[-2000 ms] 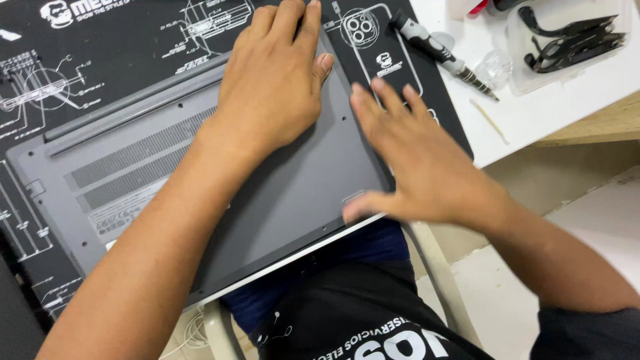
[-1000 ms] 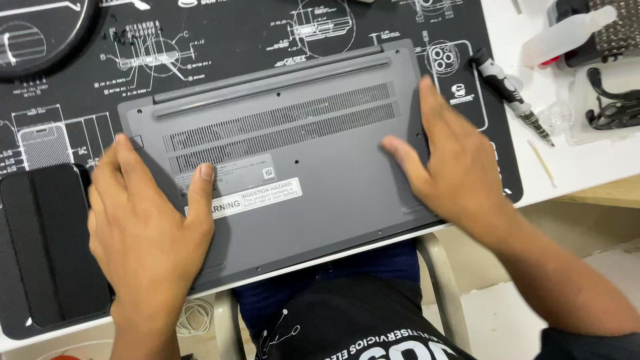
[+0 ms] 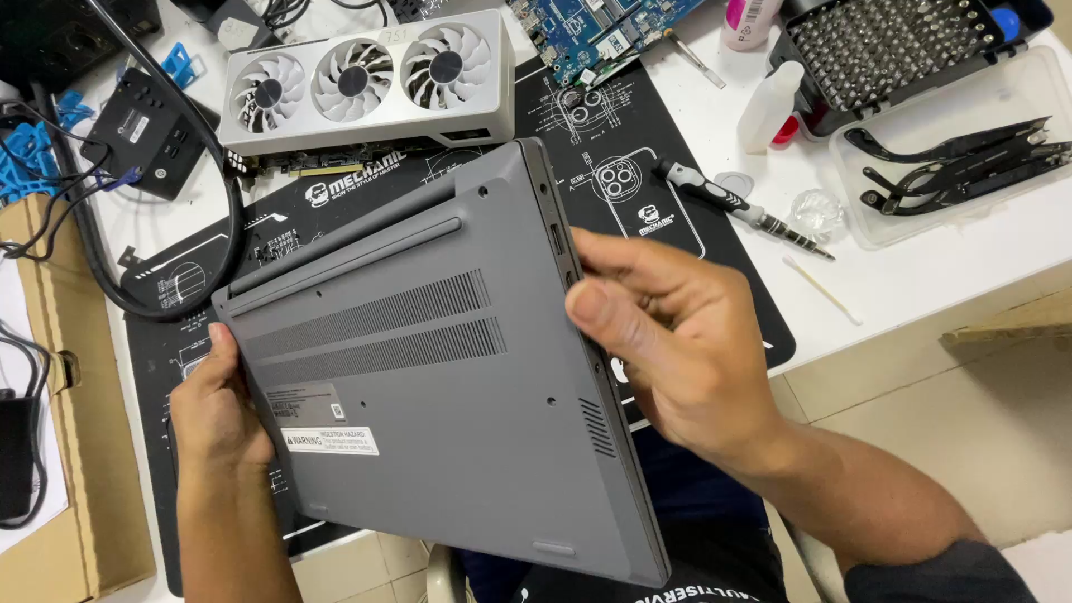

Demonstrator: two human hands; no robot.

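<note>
A closed grey laptop [image 3: 435,394] is tilted up off the black work mat [image 3: 729,293], its underside with vent slots and a warning sticker facing me. My left hand [image 3: 222,410] grips its left edge, thumb at the upper left corner. My right hand [image 3: 678,335] holds the right side edge by the ports, thumb on the near face and fingers behind. The fingers of both hands are partly hidden by the laptop or by each other. A precision screwdriver [image 3: 741,205] lies on the mat's right edge, beyond my right hand.
Behind the laptop stand a white three-fan graphics card [image 3: 368,79] and a blue circuit board [image 3: 599,33]. At right are a bit case [image 3: 896,50], a plastic tray [image 3: 963,176] with black parts, a white bottle [image 3: 769,107] and a cotton swab [image 3: 822,289]. A black cable [image 3: 226,201] loops at left, near a cardboard box [image 3: 92,419].
The laptop lay flat on the mat in both earlier frames and is now raised and tilted. Both hands now grip its sides. The view has shifted to show more of the table.
</note>
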